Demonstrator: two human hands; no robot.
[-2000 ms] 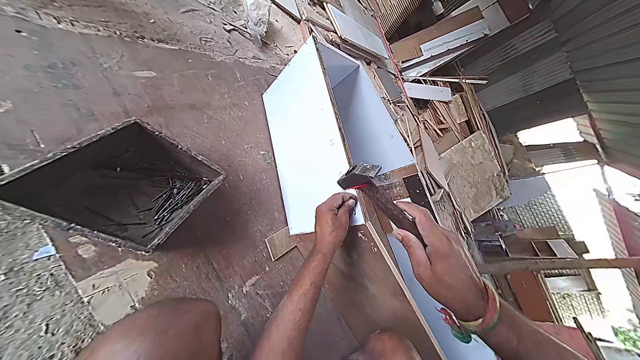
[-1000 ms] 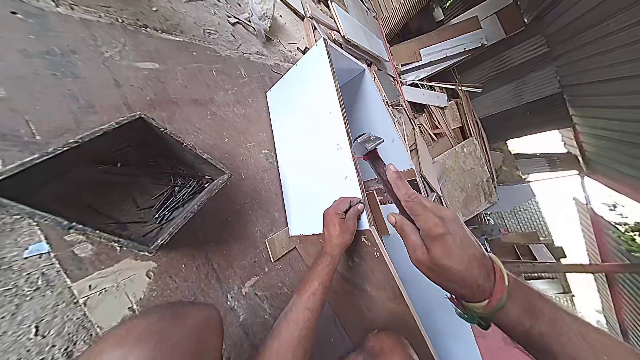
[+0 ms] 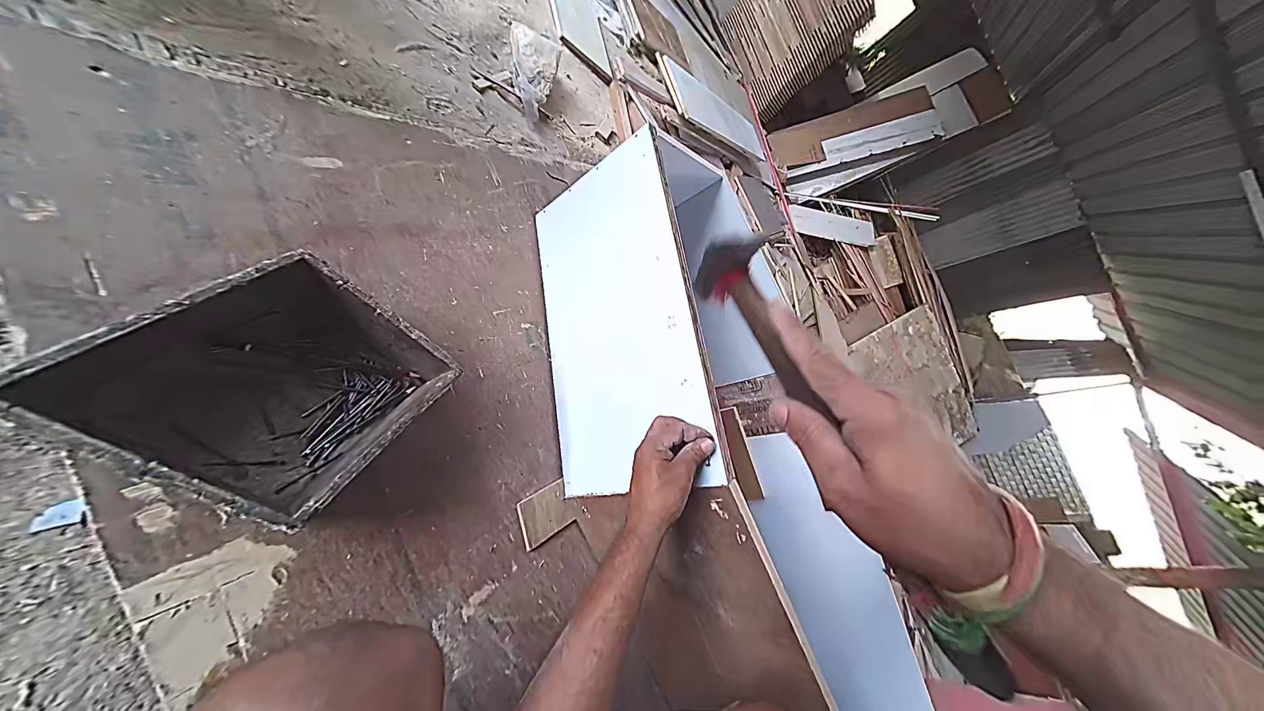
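My right hand [image 3: 879, 454] grips the wooden handle of a claw hammer [image 3: 736, 272], whose blurred head is raised over the open side of a white laminated board box [image 3: 622, 326]. At the box's near corner, my left hand [image 3: 671, 474] rests on the white panel with finger and thumb pinched together; a small dark thing, probably a nail, shows at the fingertips. A brown panel [image 3: 706, 583] adjoins the box's near end, and a long white panel [image 3: 839, 573] lies to its right.
A dark open-topped box [image 3: 380, 316] with loose nails [image 3: 351, 415] stands at the left. A small wood offcut [image 3: 546, 513] lies by the white box. Board scraps [image 3: 889, 267] are piled beyond it, and a clear plastic bag [image 3: 533, 69] is on the ground at the top.
The hammer head, near my left hand two seconds ago, is now farther up and away from it. My left hand has stayed at the box's corner.
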